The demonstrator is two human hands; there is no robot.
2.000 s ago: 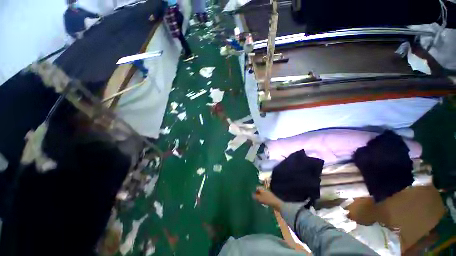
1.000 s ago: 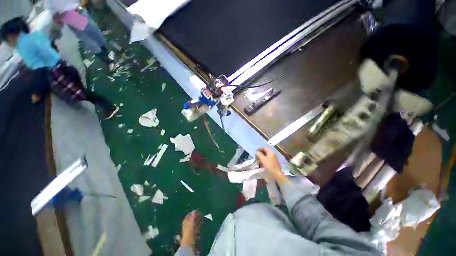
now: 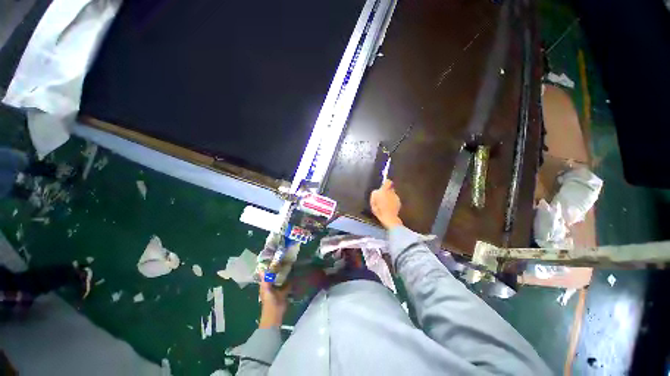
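Note:
The end cutter [image 3: 312, 205], a red, white and blue unit, sits at the near end of the long silver-white rail [image 3: 334, 117] at the table edge. My left hand [image 3: 272, 302] is at its lower end and appears closed around it, with the fingers partly hidden and blurred. My right hand [image 3: 386, 204] is over the brown tabletop [image 3: 430, 110], right of the cutter. Its fingers are closed on a slender pale piece [image 3: 386, 169] beside a dark bar. The dark fabric lay [image 3: 220, 81] is left of the rail.
White paper or cloth [image 3: 55, 66] hangs over the lay's left corner. A yellowish, shiny piece [image 3: 480, 176] and a grey strip [image 3: 452, 192] lie on the table at right. A pale bar [image 3: 580, 255] juts in at right. Scraps [image 3: 156, 257] litter the green floor.
The view has turned and come closer to the table. My left hand has moved up from over the floor to the cutter. My right hand has moved from the table edge onto the slender piece.

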